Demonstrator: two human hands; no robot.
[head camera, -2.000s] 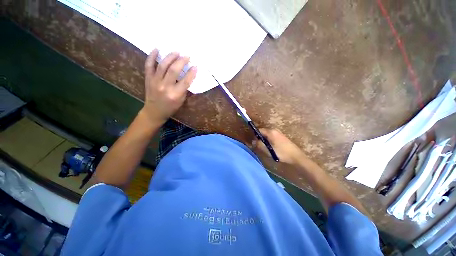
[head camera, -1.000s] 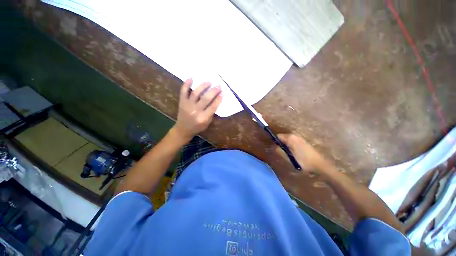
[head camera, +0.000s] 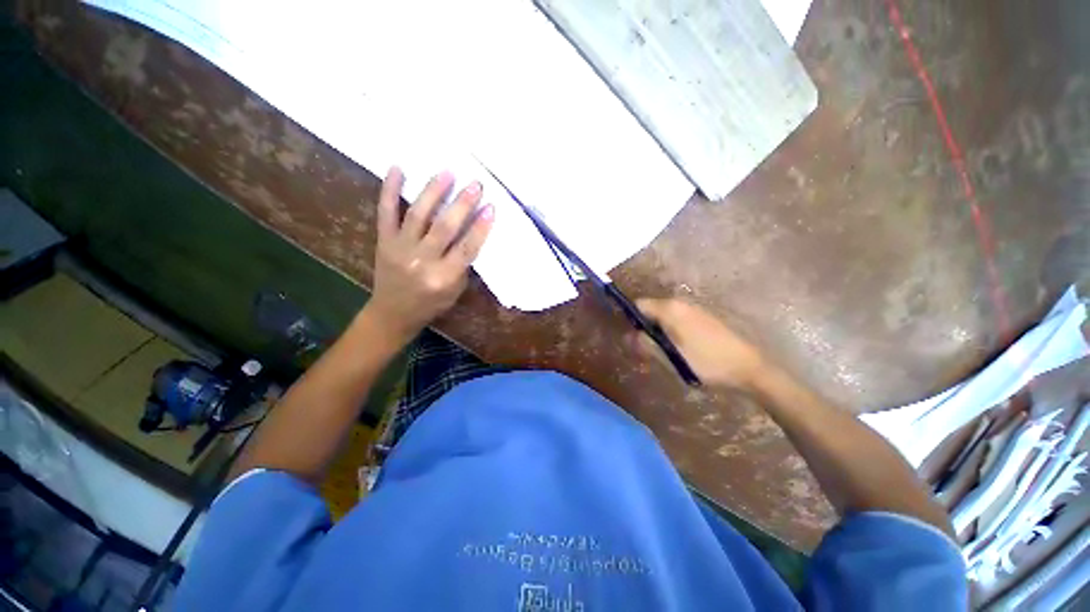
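Observation:
A white fabric stack (head camera: 359, 90) lies along the table's near edge, its rounded end towards me. My left hand (head camera: 424, 245) lies on its edge with the fingers spread, pressing on the fabric and holding nothing. My right hand (head camera: 699, 344) grips the black handles of the tailor's shears (head camera: 610, 291). The long blades reach into the fabric, pointing up and left, with a cut running between the blades from the rounded end. The lower blade is partly hidden by the fabric.
A grey-beige wooden board (head camera: 693, 84) lies across the fabric at the top. White cut pieces (head camera: 944, 412) and bundles of narrow white strips (head camera: 1016, 490) lie at the right. A blue device (head camera: 188, 392) stands on a side bench at the left. The brown table (head camera: 885, 263) bears a red line.
The shears' blades now reach deeper into the fabric, and a cut shows at its rounded end. The left hand still rests on the fabric's near edge. The camera view has shifted.

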